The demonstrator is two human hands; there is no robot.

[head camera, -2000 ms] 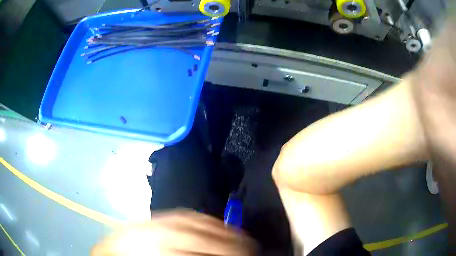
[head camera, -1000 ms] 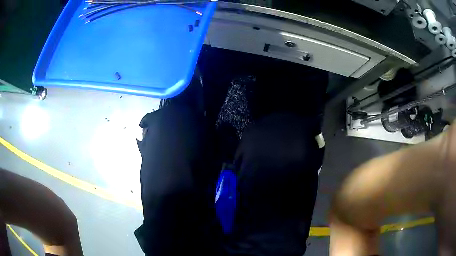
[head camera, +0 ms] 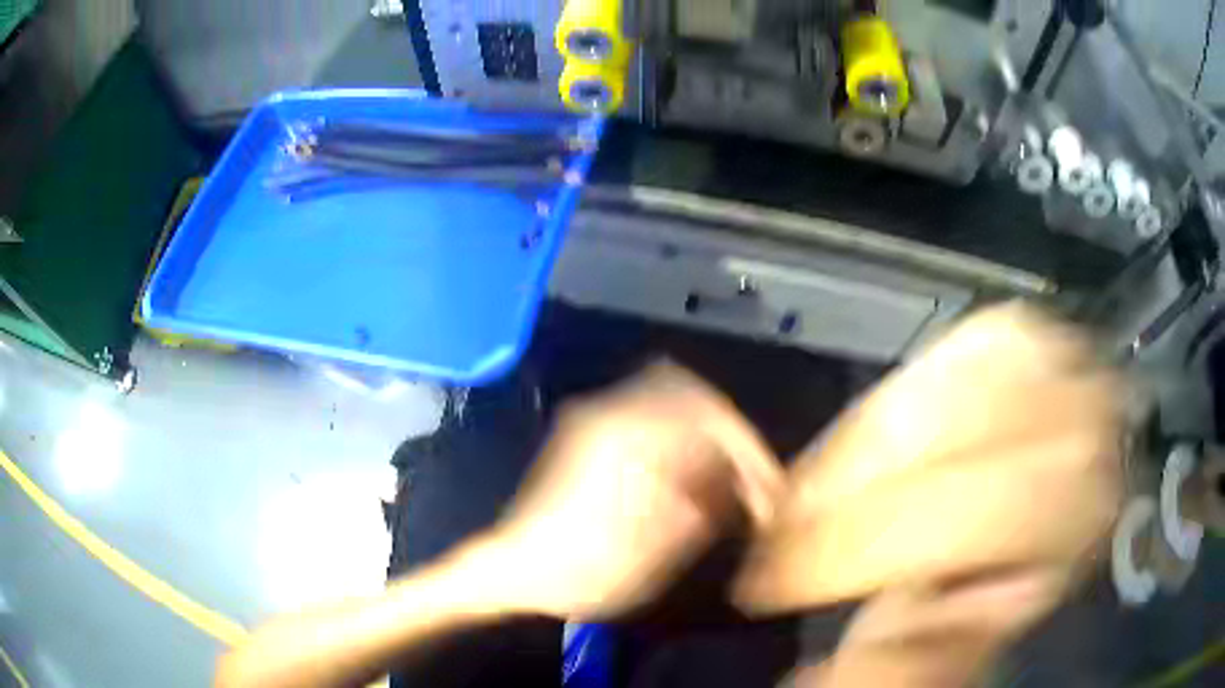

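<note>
A loose bundle of thin dark wires (head camera: 430,155) with copper-coloured ends lies across the back of the blue catch tray (head camera: 343,276). A few tiny dark bits lie on the tray floor. My left hand (head camera: 631,477) is strongly blurred above my lap, right of and below the tray, touching nothing in the tray. Its fingers seem curled; whether it holds anything cannot be told. My right hand (head camera: 927,464) is a large blurred shape at the right, close to the left one; its fingers and any contents cannot be made out.
The machine front with yellow feed rollers (head camera: 876,67) stands behind the tray. White guide wheels (head camera: 1095,182) are at its right. A grey drawer (head camera: 806,296) is under the bench edge. A dark green surface (head camera: 108,188) is at left. A blue object (head camera: 586,652) shows between my legs.
The view has tilted up, so the whole tray and the yellow rollers show again. Both arms have moved from the sides in over my lap. The wires still lie in the tray.
</note>
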